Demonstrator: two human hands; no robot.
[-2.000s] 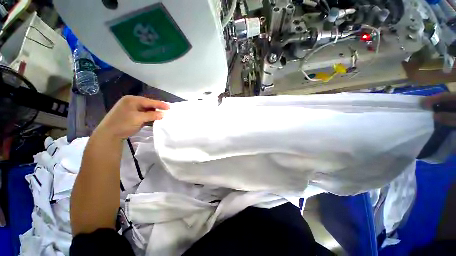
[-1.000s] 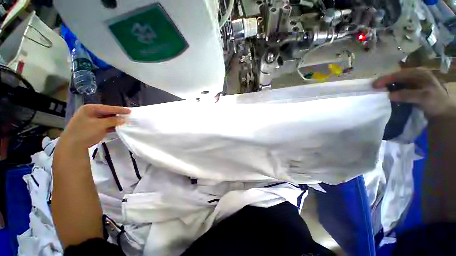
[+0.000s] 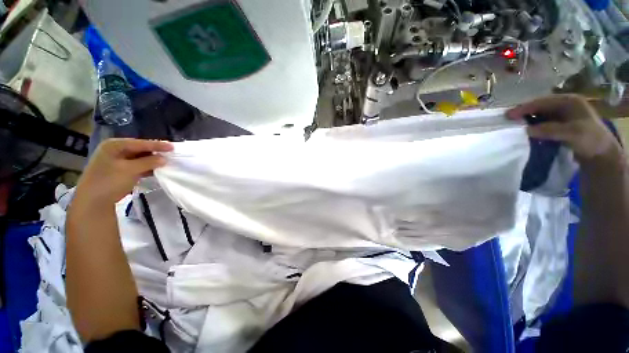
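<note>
A white garment panel (image 3: 345,186) is stretched between my two hands, below the white sewing machine head (image 3: 269,76). Its straight upper edge passes under the lower tip of the head; glare hides the needle area. My left hand (image 3: 127,165) pinches the panel's upper left corner between thumb and fingers. My right hand (image 3: 569,127) pinches the upper right end of the edge. A navy band (image 3: 540,164) hangs just below my right hand. I cannot tell whether my right fingers hold anything besides the cloth.
A crumpled pile of white garments with dark stripes (image 3: 200,289) lies at left and over my lap. Machine rods and fittings (image 3: 427,52) with a red light stand behind the panel. A blue bin (image 3: 483,296) is at lower right, a water bottle (image 3: 114,96) at upper left.
Compared with two seconds ago, the panel and both hands have moved left, and my right hand has come further into view. Since one second ago there is only a slight shift.
</note>
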